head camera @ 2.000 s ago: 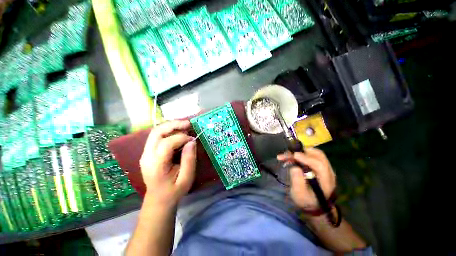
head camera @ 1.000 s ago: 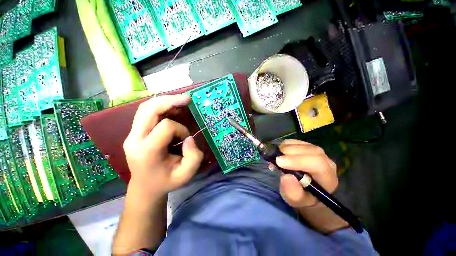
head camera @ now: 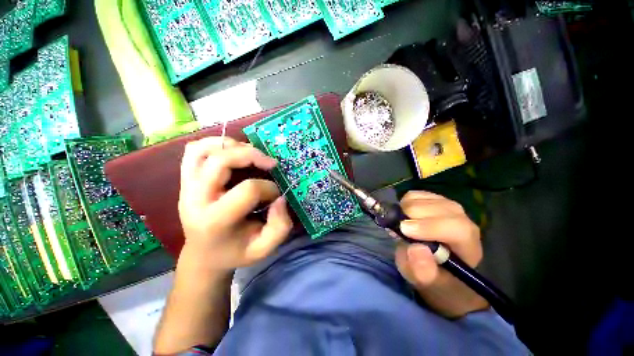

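A green circuit board (head camera: 304, 165) lies tilted on the dark red-brown pad (head camera: 149, 182), its dotted side up. My left hand (head camera: 233, 198) is at the board's left edge, with thin solder wire (head camera: 286, 190) between thumb and fingers; the wire's end reaches over the board's left edge. My right hand (head camera: 439, 243) holds the black soldering iron (head camera: 389, 215) like a pen. The iron's tip is over the middle of the board; whether it touches a joint is too small to tell.
A whitish cup (head camera: 407, 97) of silvery bits and a yellow sponge (head camera: 439, 149) stand right of the pad, with a black soldering station (head camera: 534, 83) beyond. Upright boards (head camera: 104, 208) stand left. Flat boards (head camera: 182, 36) lie at the far side, beside a yellow-green strip (head camera: 135, 73).
The iron has moved from the cup to the board and stays over its middle. My left hand has brought the wire lower along the board's left edge. The view has shifted.
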